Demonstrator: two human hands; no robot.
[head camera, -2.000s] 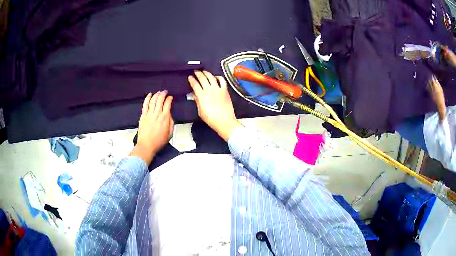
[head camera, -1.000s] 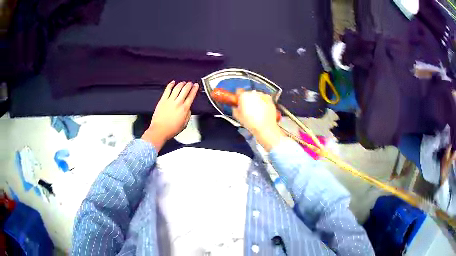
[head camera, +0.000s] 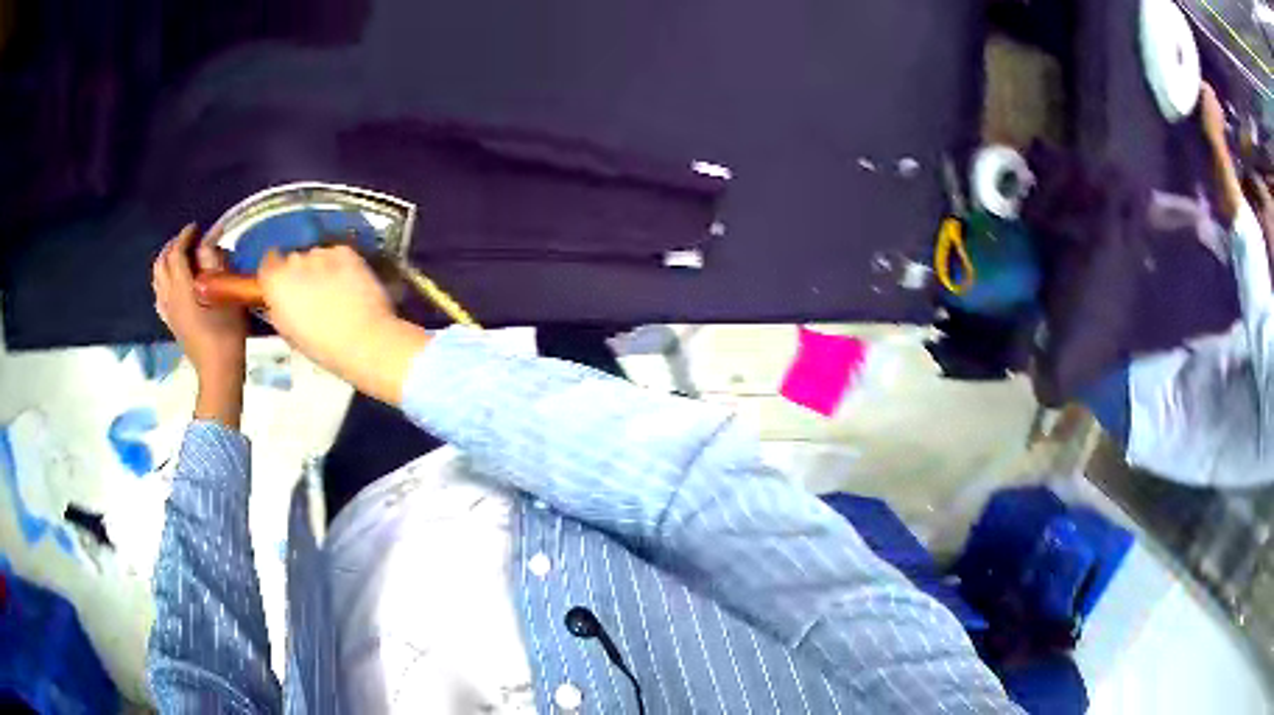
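Note:
The steam iron (head camera: 315, 231) stands at the left of the table, over the left part of a long dark plum garment piece (head camera: 559, 210). My right hand (head camera: 328, 300) is closed around its orange-brown handle (head camera: 231, 289). My left hand (head camera: 193, 300) is just left of the iron at the table's front edge, fingers against or close to its tip; whether it holds cloth cannot be told. Small white pieces (head camera: 683, 260) lie at the right end of the garment piece. The iron's sole is hidden.
Yellow-handled scissors (head camera: 954, 254) and a white roll (head camera: 1002, 182) lie at the table's right end. A magenta scrap (head camera: 822, 370) is below the front edge. Another person's arm (head camera: 1224, 154) shows at a table on the right. Blue baskets (head camera: 1041, 559) stand on the floor.
From the middle of the table, the iron in my right hand has moved left along the garment piece. My left hand has moved left too. The view has shifted.

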